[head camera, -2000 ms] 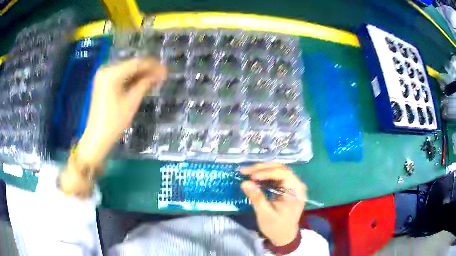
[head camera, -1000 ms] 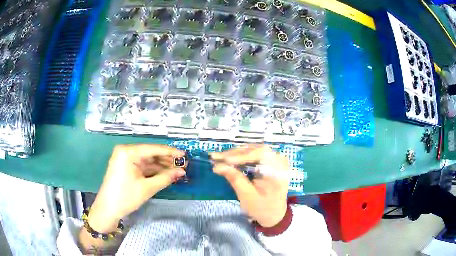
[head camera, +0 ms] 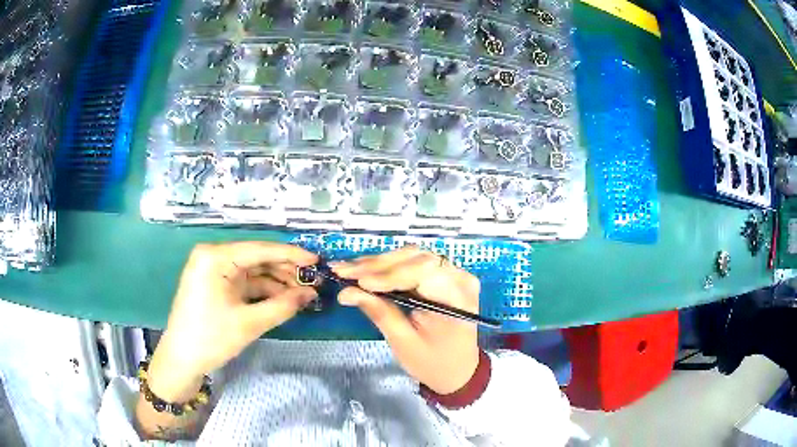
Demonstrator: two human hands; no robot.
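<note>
My left hand (head camera: 234,306) pinches a small dark electronic module (head camera: 308,276) with a pale ring between thumb and fingers. My right hand (head camera: 418,307) holds dark tweezers (head camera: 441,308) like a pen, their tip end at the module; the exact contact is too small to tell. Below and behind both hands lies the blue die-cut sheet (head camera: 511,278) with rows of small white squares, partly covered by my hands. The clear blister tray (head camera: 367,223) lies just beyond, with parts in its pockets; pale rings show in the right-hand columns.
Stacked clear trays (head camera: 26,209) stand at the far left, beside a dark sheet on blue backing (head camera: 107,113). A blue film (head camera: 620,148) lies right of the tray. Farther right are a blue box with white insert (head camera: 730,122) and loose parts (head camera: 751,232). A red stool (head camera: 625,358) stands below.
My left hand came down from the tray and now holds a module. My right hand moved left to meet it, bringing the tweezers to the module. The view has shifted closer to the bench.
</note>
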